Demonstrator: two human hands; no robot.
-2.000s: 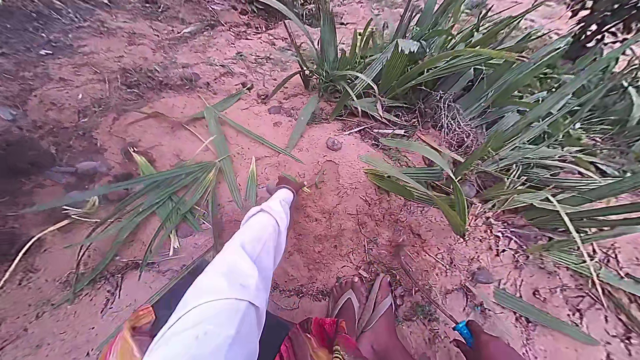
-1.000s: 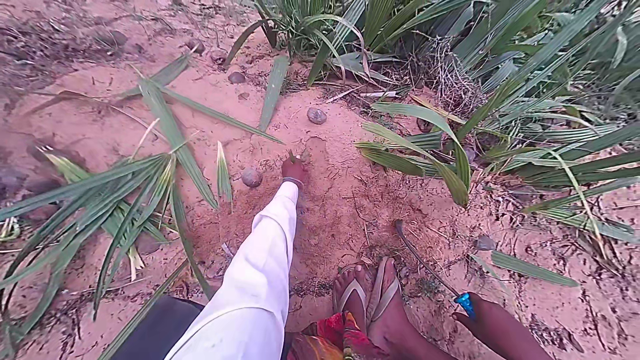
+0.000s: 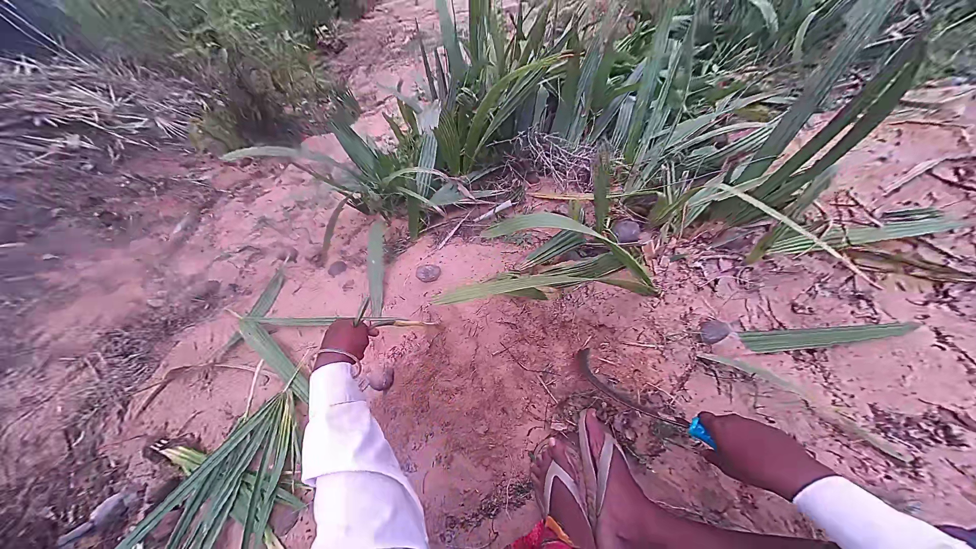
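Note:
My left hand [image 3: 347, 340], with a bangle at the wrist and a white sleeve, is closed on a narrow green leaf strip [image 3: 389, 321] low over the reddish soil. A pile of cut fan-shaped leaves [image 3: 236, 457] lies to its lower left. At the lower right, my right hand [image 3: 751, 450] grips the blue handle of a sickle [image 3: 625, 398], whose thin curved dark blade points left along the ground, just above my sandalled feet [image 3: 583, 480]. Part of the handle is hidden by the fingers.
Clumps of long green leaves [image 3: 488, 122] grow across the top. Bent leaves [image 3: 549, 282] lie before them. Small round stones [image 3: 428, 272] are scattered about, and a loose leaf [image 3: 827, 337] lies at the right. Dry straw [image 3: 99, 107] covers ground at the upper left.
The view has shifted, showing more ground ahead. My left hand, empty-looking and by a stone one second ago, now holds a leaf strip. My right hand still grips the sickle.

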